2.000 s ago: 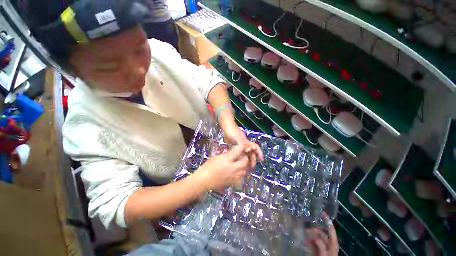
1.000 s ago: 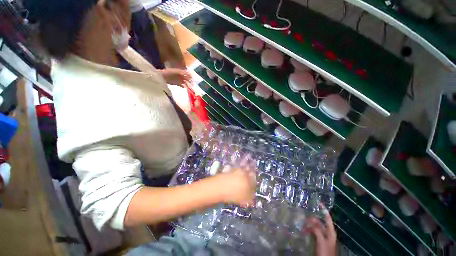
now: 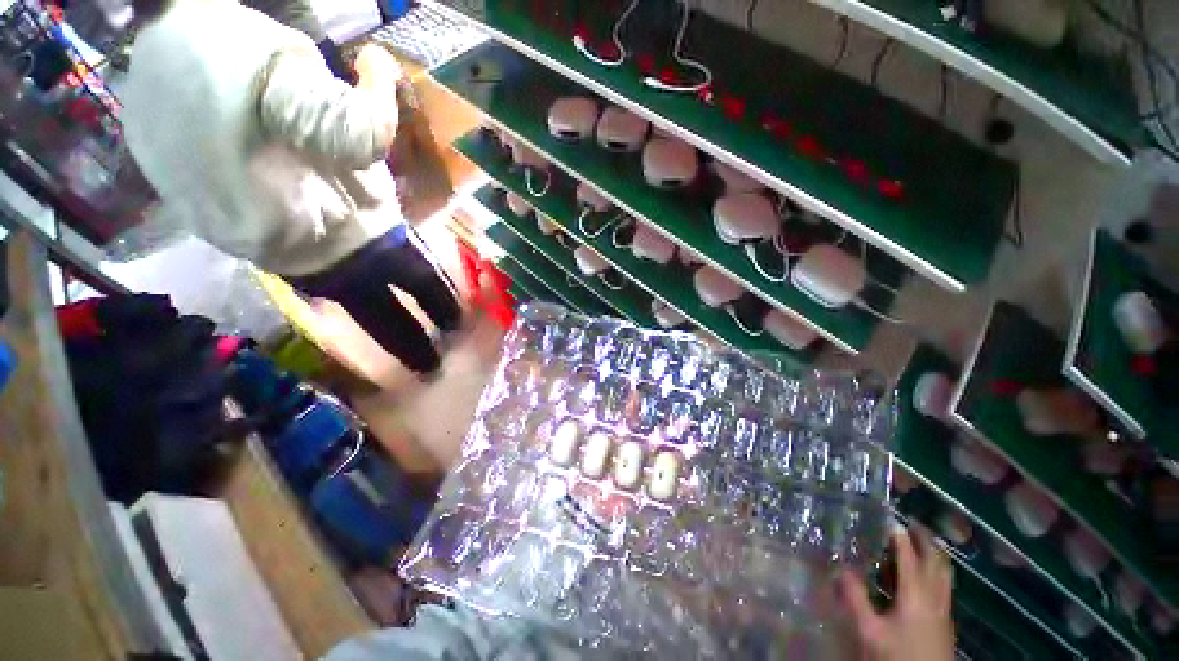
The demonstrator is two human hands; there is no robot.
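Observation:
A large clear shiny blister tray (image 3: 724, 426) with rows of pockets is held flat in front of me. Several small pale rounded units (image 3: 628, 465) sit in a row near its middle. My right hand (image 3: 905, 600) holds the tray's right edge, fingers at the rim. My left sleeve (image 3: 478, 633) shows at the bottom, under the tray's near left side; my left hand is hidden behind the tray or out of the picture.
Tiered green shelves (image 3: 892, 252) with rounded pinkish units (image 3: 828, 274) and white cables stand ahead and right. A person in a cream top (image 3: 265, 142) stands upper left. Dark and blue items (image 3: 317, 446) lie left, beside a wooden edge (image 3: 45, 452).
The other person has drawn their hands from the tray and moved away to the upper left. The row of pale units now shows in the tray. My view has shifted slightly.

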